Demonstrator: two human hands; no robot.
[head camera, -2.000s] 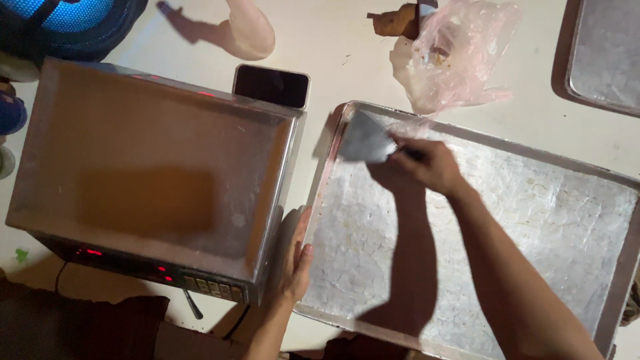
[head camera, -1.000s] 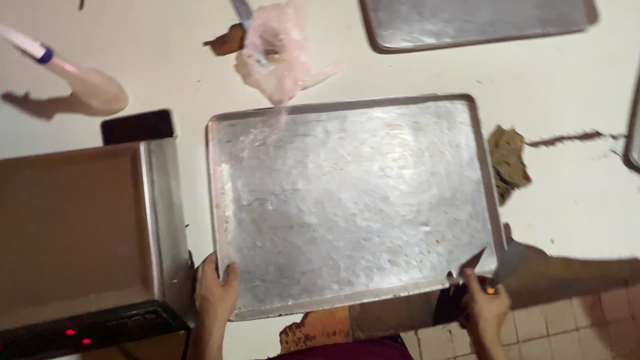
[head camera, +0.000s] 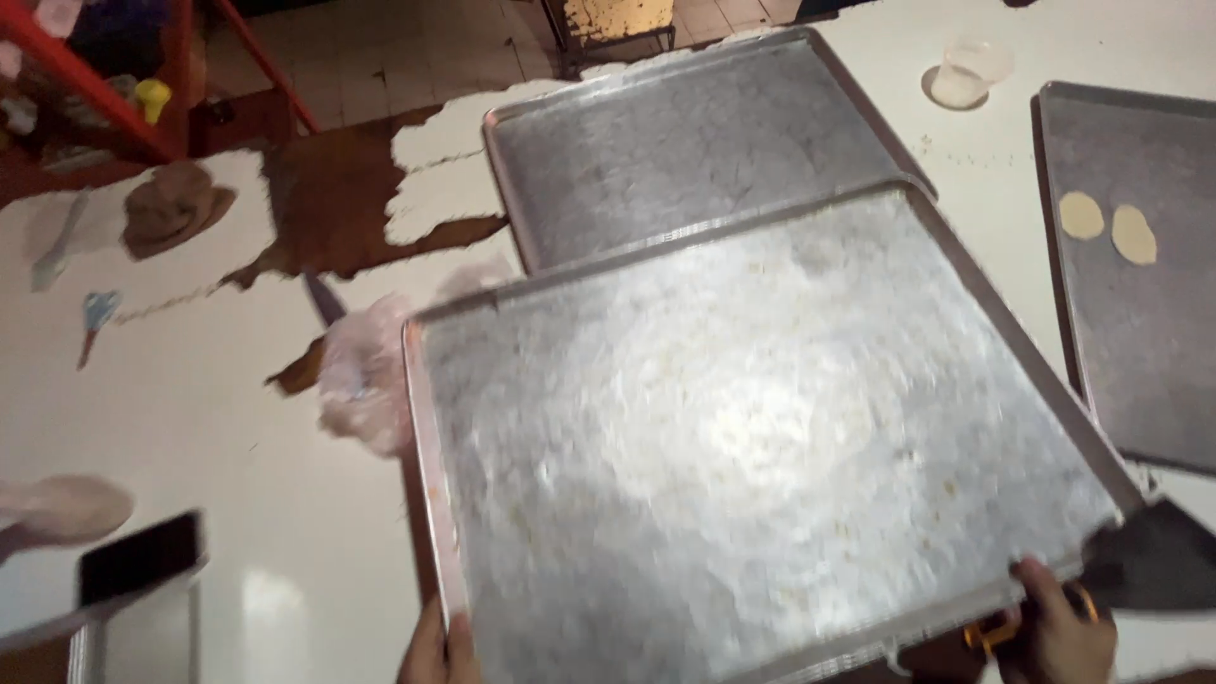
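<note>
A large metal baking sheet (head camera: 741, 427) fills the middle of the view, raised and tilted. At its lower left, my left hand (head camera: 442, 651) grips the edge. My right hand (head camera: 1059, 627) holds the near right edge, thumb over the rim, together with a scraper whose dark, wide blade (head camera: 1159, 560) points to the right. Behind the held sheet lies a second baking sheet (head camera: 665, 152), partly covered by it. A third sheet (head camera: 1140, 332) at the right bears two flat pale dough pieces (head camera: 1133, 235).
On the white table lie a crumpled plastic bag (head camera: 366, 375), a dark phone (head camera: 141, 559), a clear plastic cup (head camera: 971, 74), a small blue-and-brown object (head camera: 98, 313) and a brown cloth-like heap (head camera: 176, 209). A red metal frame (head camera: 95, 85) stands at the back left.
Two seconds ago my right hand held the scraper over the sheet's far left corner. Now both hands grip the sheet, which has moved towards the sheet behind it. The view has swung widely.
</note>
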